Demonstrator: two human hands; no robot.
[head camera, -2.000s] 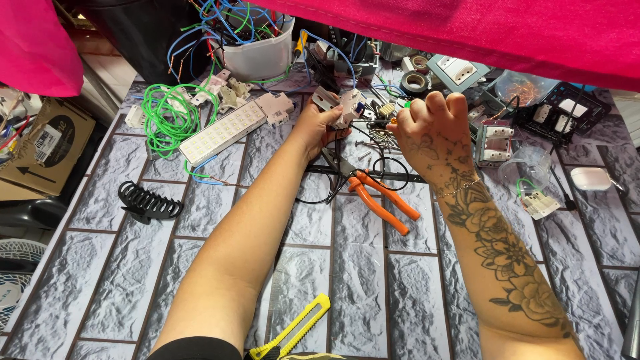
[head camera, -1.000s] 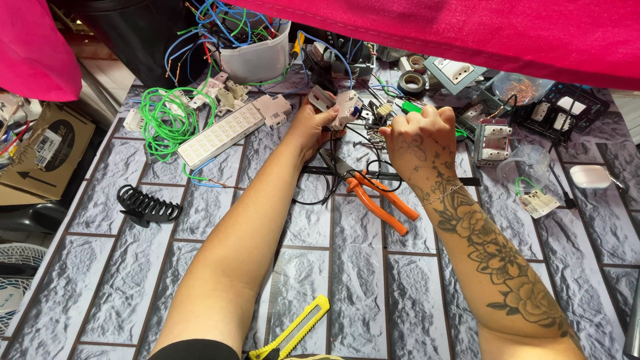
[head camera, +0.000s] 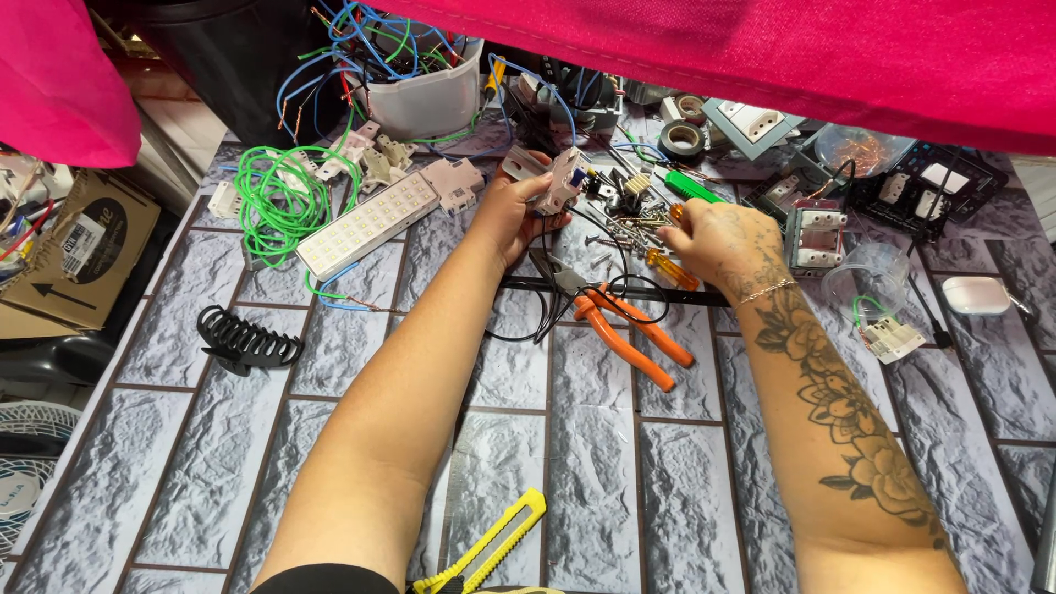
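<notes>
My left hand (head camera: 518, 210) holds a small white modular circuit breaker (head camera: 564, 183) with a blue part, beside a light metal or plastic bracket (head camera: 523, 163); black wires run down from it. My right hand (head camera: 726, 243) is at the right side of a pile of screws (head camera: 631, 227), its fingers curled around an orange-handled screwdriver (head camera: 676, 214), whose tip I cannot make out. A second screwdriver with an amber handle (head camera: 672, 270) lies just below these fingers. Pliers with orange handles (head camera: 631, 338) lie below the pile, over black cable.
An LED light bar (head camera: 369, 224) and coiled green wire (head camera: 276, 202) lie left, near a black hair claw (head camera: 250, 338). A white tub (head camera: 429, 99) of wires stands behind. A yellow utility knife (head camera: 495, 544) lies in front. Sockets (head camera: 817, 235) and a clear cup (head camera: 866, 276) are at the right.
My right hand has moved a little to the right and down, over the screw pile. The green-handled tool and an amber handle now show more fully. My left hand stays with the breaker.
</notes>
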